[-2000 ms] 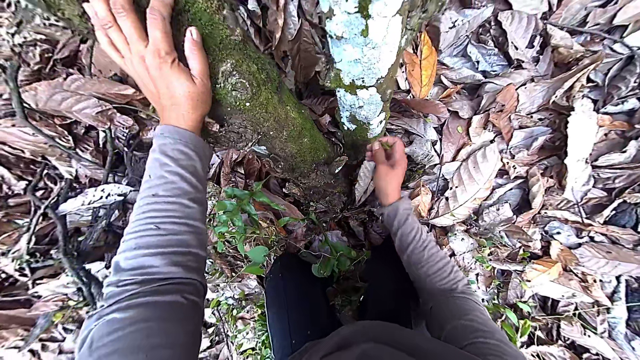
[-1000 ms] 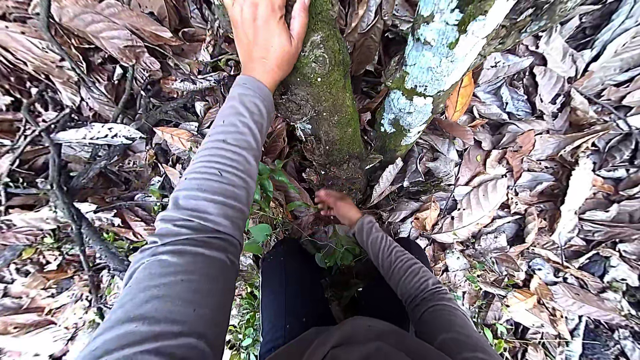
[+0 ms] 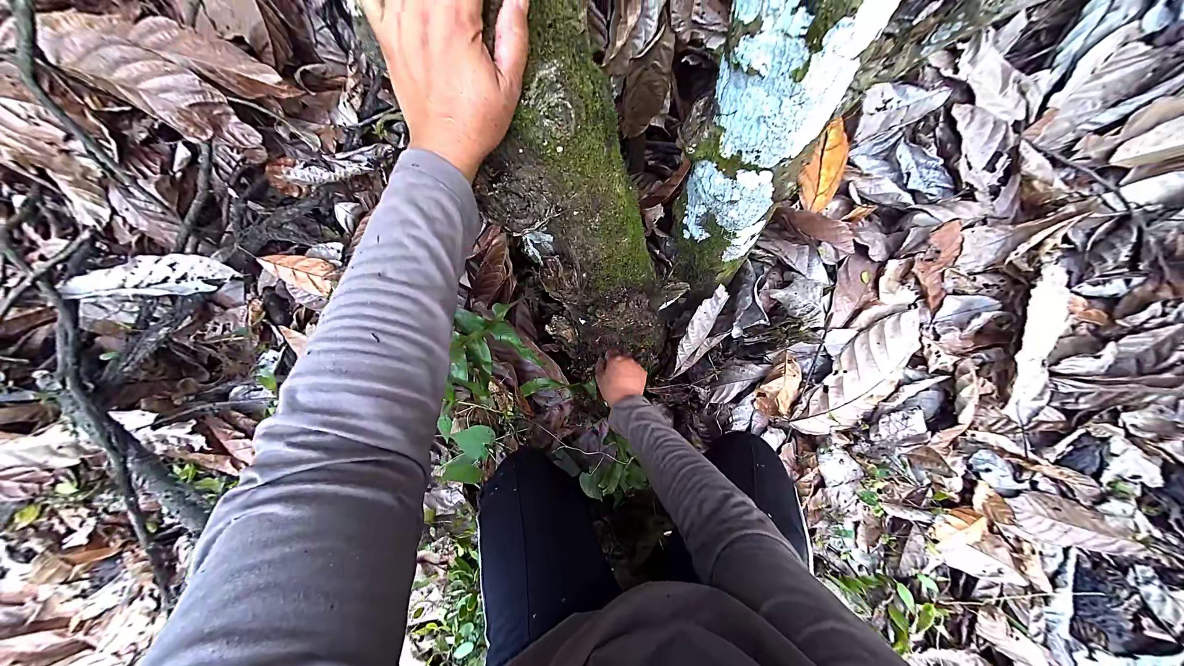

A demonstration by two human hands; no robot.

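Observation:
My left hand (image 3: 458, 79) lies against a mossy tree trunk (image 3: 578, 148) at the top of the view, its fingertips cut off by the frame edge. At the dark, rough foot of that trunk is my right hand (image 3: 621, 377), its fingers curled in and partly hidden; whether it holds something cannot be seen. Green leafy shoots (image 3: 476, 439) grow just left of my right hand. A second trunk with pale, whitish bark patches (image 3: 763, 102) leans up to the right.
Dry brown leaf litter (image 3: 869, 370) covers the ground on both sides. Dark fallen branches (image 3: 79, 388) lie at the left. An orange leaf (image 3: 823, 166) rests by the pale trunk. My knees (image 3: 536, 536) are bent close below the trunk's foot.
My right hand has moved from beside the pale trunk's base to the mossy trunk's foot. My left hand stays on the mossy trunk. The view has shifted.

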